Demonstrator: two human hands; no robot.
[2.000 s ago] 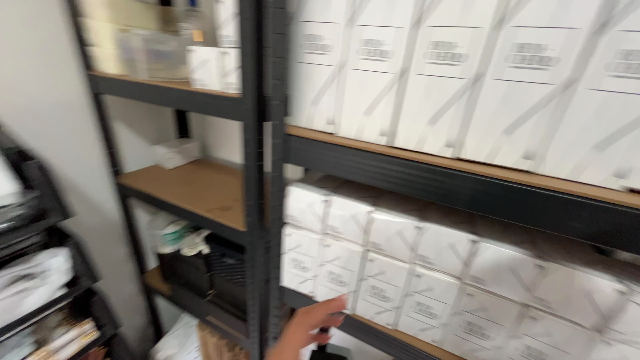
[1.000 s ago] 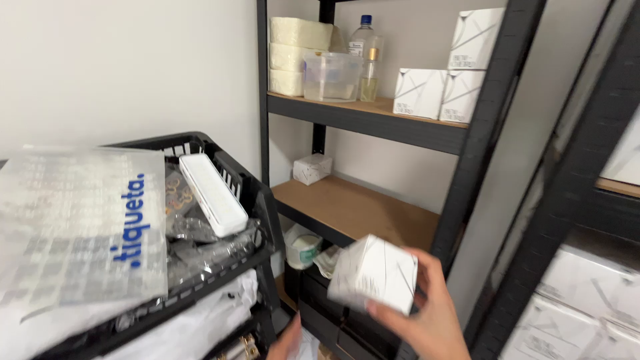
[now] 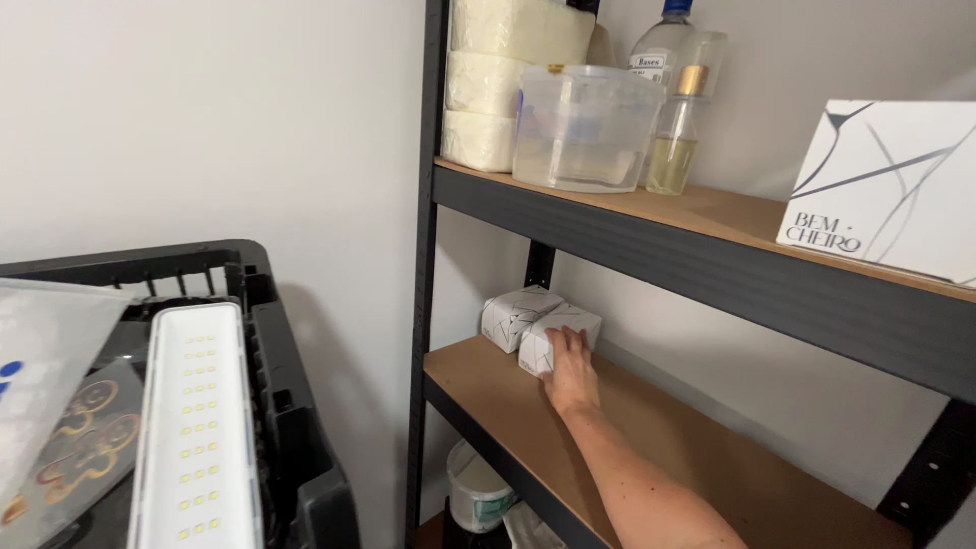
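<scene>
My right hand (image 3: 573,374) grips a small white cardboard box (image 3: 536,352) patterned with dark lines, its fingers over the top and front. That box stands on the brown middle shelf board (image 3: 526,415), right beside a similar white box (image 3: 509,319) near the back left corner post. The two boxes look to be touching or nearly so. My left hand is out of view.
On the shelf above stand a clear plastic tub (image 3: 587,130), wrapped cream blocks (image 3: 479,141), bottles (image 3: 672,152) and a larger white box (image 3: 884,191). A black plastic crate (image 3: 293,427) at left holds a white LED lamp (image 3: 198,427). Below sits a white bucket (image 3: 476,488).
One second ago my right hand held the white box in front of the shelves; now that box is on the middle shelf beside the other. My left hand has left the view.
</scene>
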